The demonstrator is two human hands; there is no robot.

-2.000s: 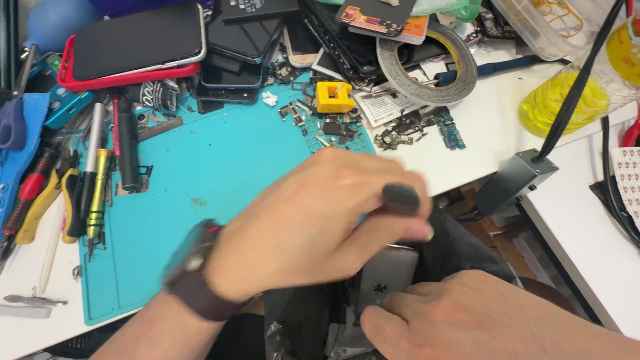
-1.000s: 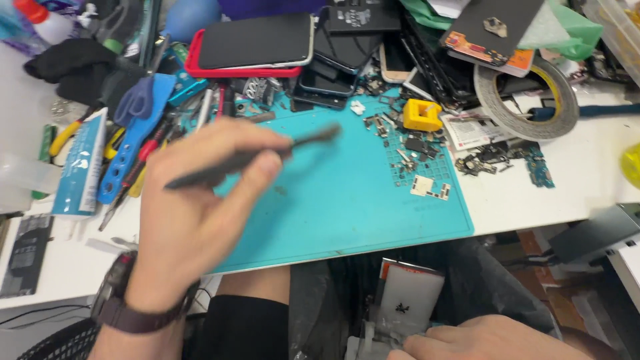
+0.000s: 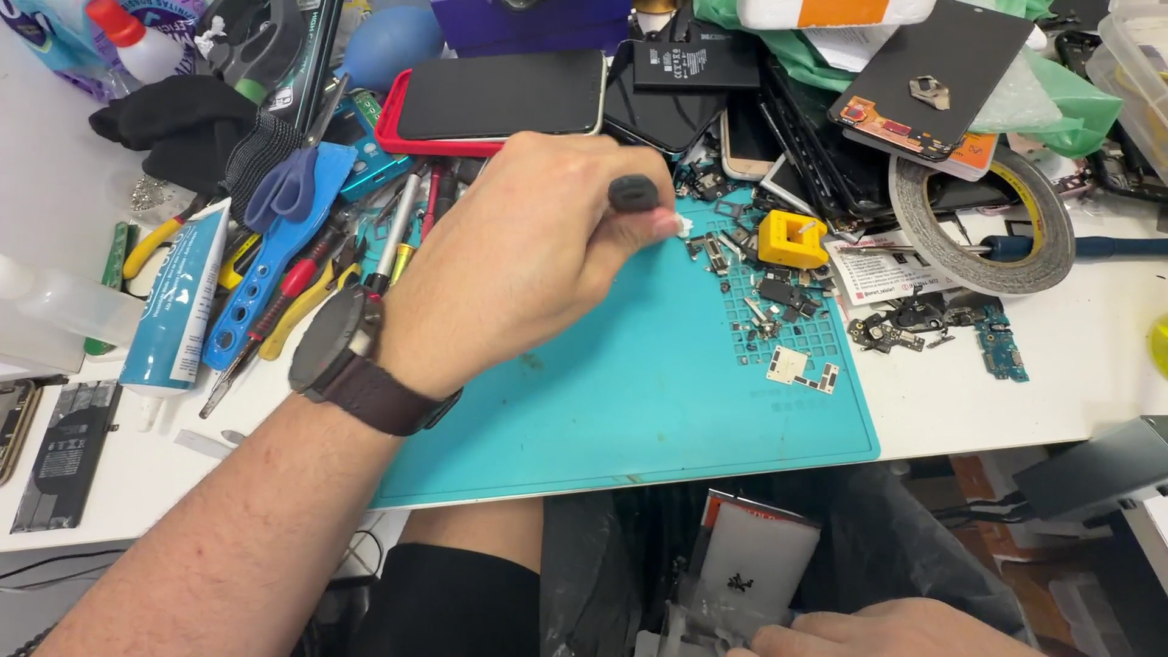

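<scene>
Above the turquoise repair mat (image 3: pixel 584 420), my left hand (image 3: pixel 538 228) is closed around a dark-handled tool (image 3: pixel 633 193); only the rounded handle end shows, and the hand hides the rest. A wristwatch is on that wrist. At the bottom edge, my right hand (image 3: pixel 885 630) lies beside clear plastic film (image 3: pixel 703 625) and a grey flat packet (image 3: pixel 757 557) over a black plastic bag (image 3: pixel 876 520). Its fingertips are partly cut off by the frame, so its hold is unclear. Small phone parts (image 3: pixel 776 297) lie on the mat's right part.
Phones, one in a red case (image 3: pixel 394 114), are piled behind the mat. Blue scissors (image 3: pixel 281 190), pliers (image 3: pixel 306 315) and a glue tube (image 3: pixel 178 301) lie left. A yellow magnetizer block (image 3: pixel 792 239), a tape roll (image 3: pixel 981 265) and a blue circuit board (image 3: pixel 1001 347) are right.
My left hand has moved right over the mat since one second ago, still holding the dark tool. Two seconds ago it was near the packet below the mat. My right hand stays low by the packet.
</scene>
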